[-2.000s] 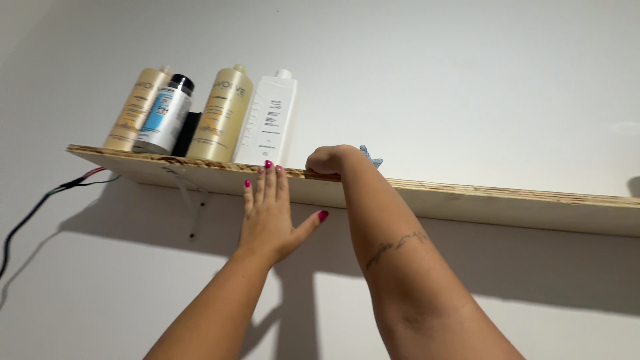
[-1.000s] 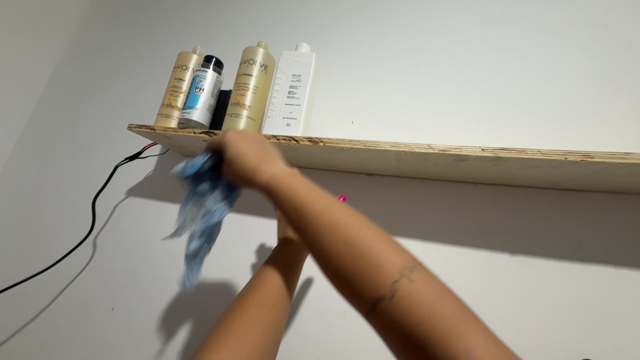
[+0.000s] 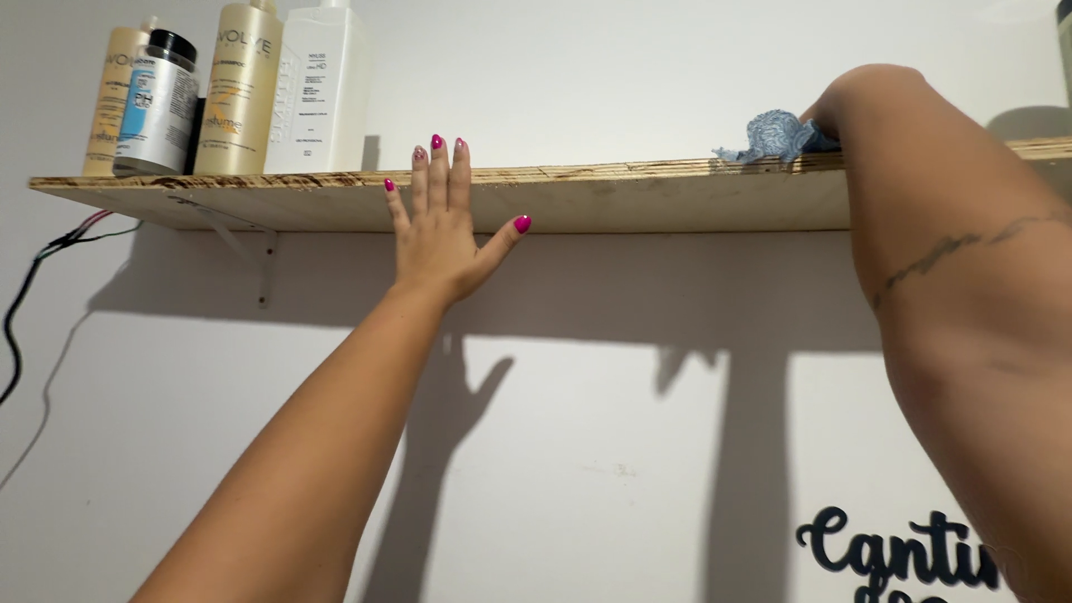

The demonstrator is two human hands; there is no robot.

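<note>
A plywood wall shelf runs across the view. My left hand lies flat against its front edge and underside with the fingers spread, holding nothing. Over at the right, my right hand reaches onto the shelf top, bent at the wrist, with a crumpled blue cloth at it; the fingers are mostly hidden behind the wrist. The cloth rests on the shelf's front edge.
At the shelf's left end stand two gold bottles, a white bottle with a black cap and a tall white bottle. Below are a metal bracket, a black cable and dark wall lettering. A container shows at the far right.
My right hand has moved with the blue cloth from below the bottles at the left to the shelf top at the right. The left hand, partly hidden one second ago, is in full sight.
</note>
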